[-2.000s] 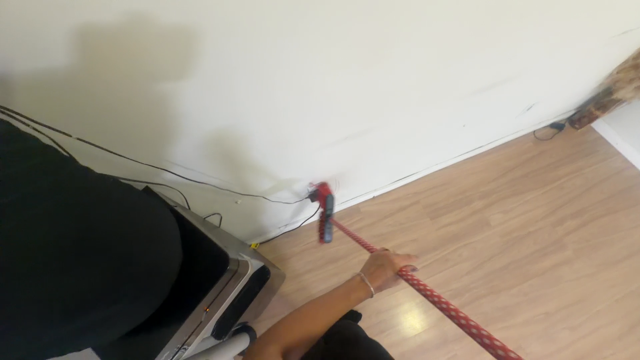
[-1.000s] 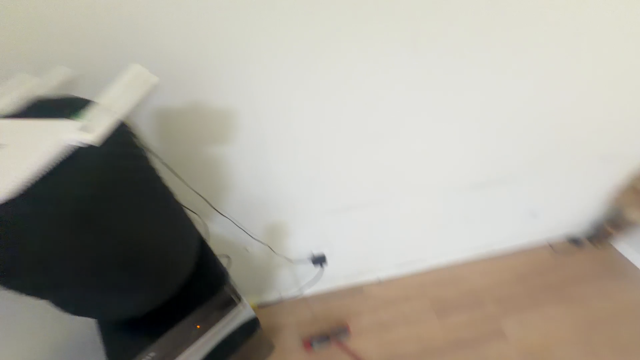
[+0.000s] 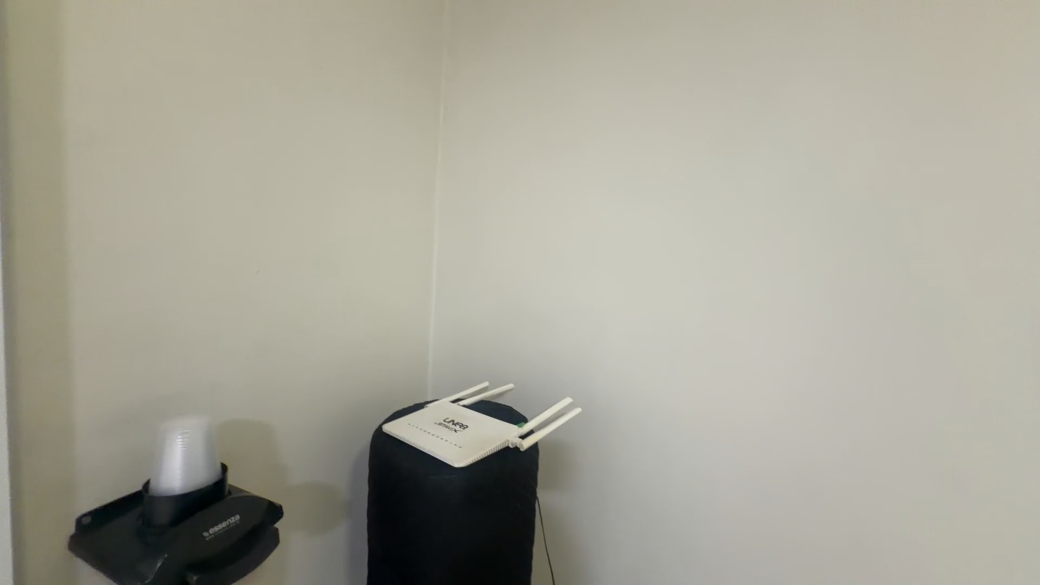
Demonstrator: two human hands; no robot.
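Neither my left hand nor my right hand shows in the head view now, so what they hold cannot be seen. A white router [image 3: 455, 432] with several antennas lies on top of a black-covered cylinder [image 3: 451, 520], near the room's corner. Left of it, a stack of clear plastic cups [image 3: 186, 455] stands upside down in a round black holder on a black plastic tray [image 3: 118, 536]. The red-and-white patterned pole and its red head are out of view.
Pale walls [image 3: 731, 244] meet at a vertical corner line behind the router. A thin black cable [image 3: 545, 540] runs down just right of the black cylinder. The floor is out of view.
The view has swung up and left, away from the floor. Two seconds ago one hand was on the patterned pole, its red head near the wall socket; hand and pole are now out of view.
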